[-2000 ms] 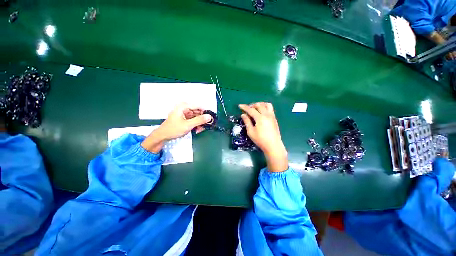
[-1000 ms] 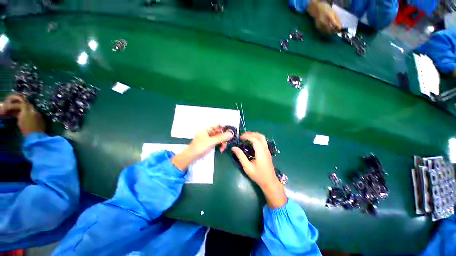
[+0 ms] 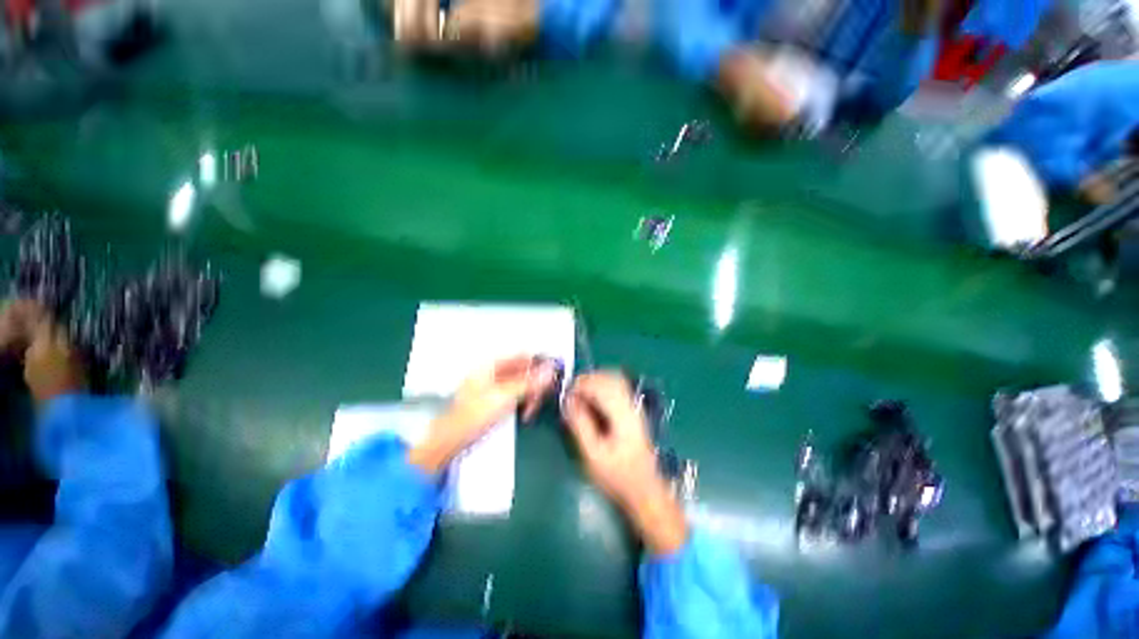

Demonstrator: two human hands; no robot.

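Observation:
The picture is blurred by head motion. My left hand [image 3: 485,406] holds a small dark module [image 3: 546,371] at its fingertips, above the right edge of the plain white sheet [image 3: 481,337]. My right hand [image 3: 608,431] is just right of the module, its thumb and fingertips drawn together near it; blur hides whether they grip anything. A small dark module pile [image 3: 652,409] lies beyond and beside my right hand, partly hidden by it. A second white sheet [image 3: 487,481] lies nearer my body, partly under my left forearm.
A larger dark heap [image 3: 874,481] lies to the right, with stacked grey trays [image 3: 1055,468] beyond it. Another heap [image 3: 156,318] is at left beside a neighbour's hands [image 3: 44,350]. A single module [image 3: 653,231] lies on the green belt [image 3: 500,225]. People in blue sleeves work across it.
The whole view has shifted and blurred as the head moved, showing more of the people opposite. My right hand has come in from the pile towards the module in my left hand.

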